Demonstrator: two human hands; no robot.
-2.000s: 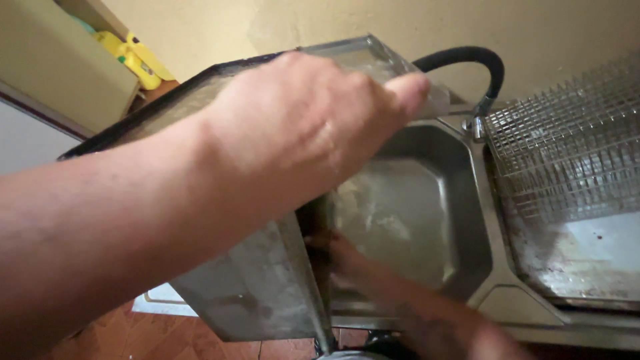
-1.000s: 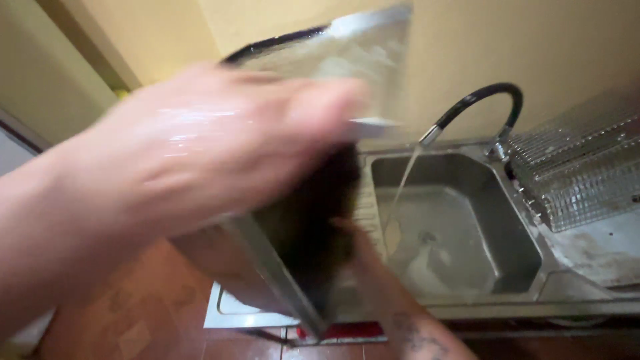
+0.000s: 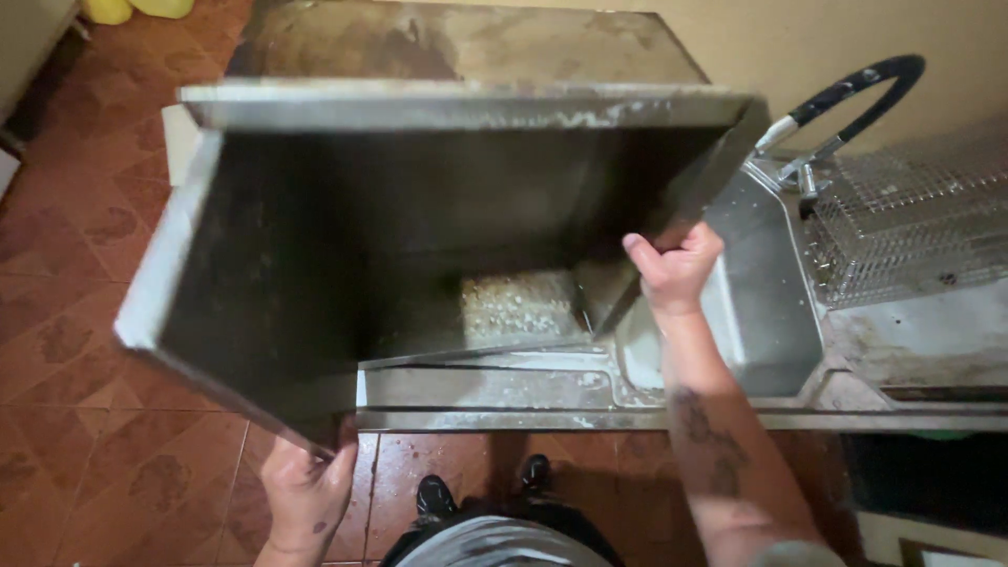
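A large open metal box [image 3: 472, 110], dark inside and stained, is held tilted above the sink's drainboard. My left hand [image 3: 307, 480] grips its lower left edge, thumb on the inner side. Around the box's right edge my right hand [image 3: 677, 268] is closed, thumb inside and the other fingers partly hidden. Just right of that hand lies the stainless steel sink basin [image 3: 768, 291]. White suds or droplets show on a lit patch low inside the box.
A black flexible faucet [image 3: 882, 79] arches behind the basin. Wire baskets [image 3: 913, 228] stand on the stained surface at right. The drainboard [image 3: 488, 388] runs beneath the box. Yellow containers [image 3: 161, 6] sit at the upper left, on the tiled floor [image 3: 87, 346].
The box has turned so that its open side faces me. My left hand has moved from across the upper part of the view to the box's lower left edge.
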